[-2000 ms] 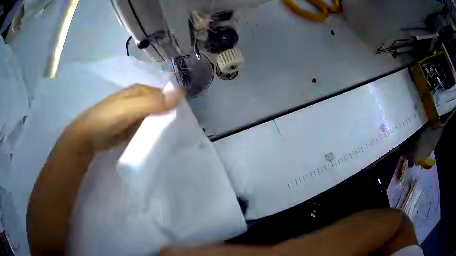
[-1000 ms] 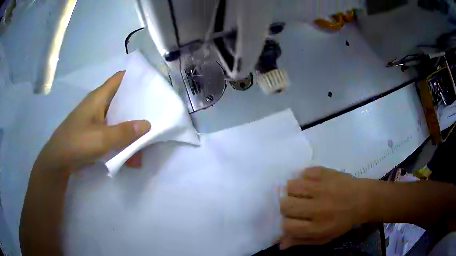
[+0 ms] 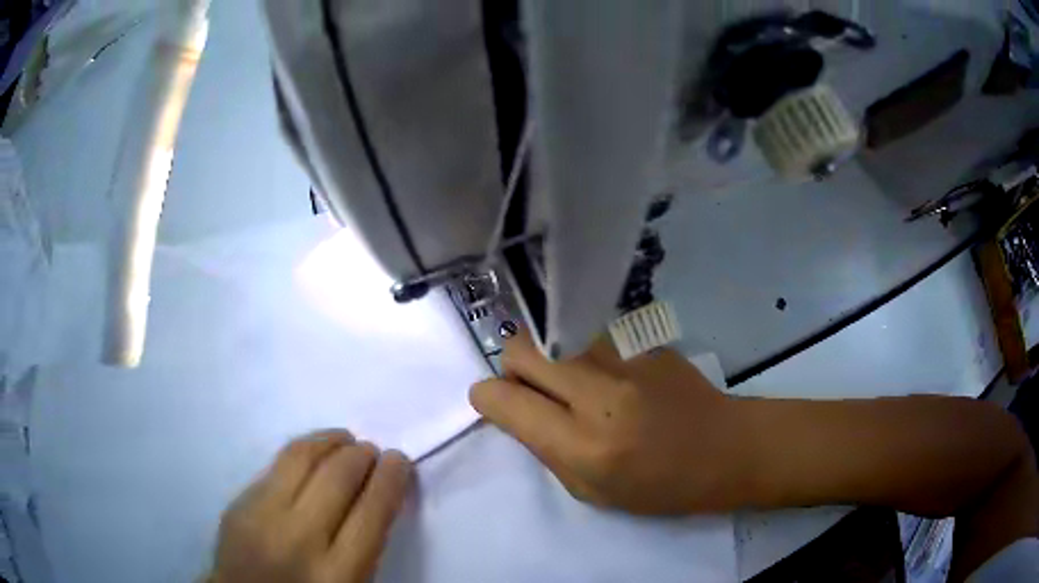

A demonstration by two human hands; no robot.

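Note:
White fabric (image 3: 570, 530) lies on the table below the sewing machine head (image 3: 422, 103), with a bright patch under the lamp. My left hand (image 3: 319, 507) rests at the bottom left, its fingertips bent at a dark edge line of the cloth. My right hand (image 3: 615, 421) is just below the needle plate (image 3: 493, 310), its thumb and index finger at the other end of that line, pinching the cloth edge. The presser foot and needle are mostly hidden behind the head. The left fingertips press or pinch the cloth.
A long white lamp (image 3: 148, 216) hangs left of the head. Cream ribbed knobs (image 3: 646, 329) are right of the head. A small parts tray (image 3: 1014, 268) is at the right table edge. White material lies along the far left.
The view has moved closer to the head. My left hand has let go of the lifted, folded piece and moved down. My right hand has moved from the lower right up beside the needle area.

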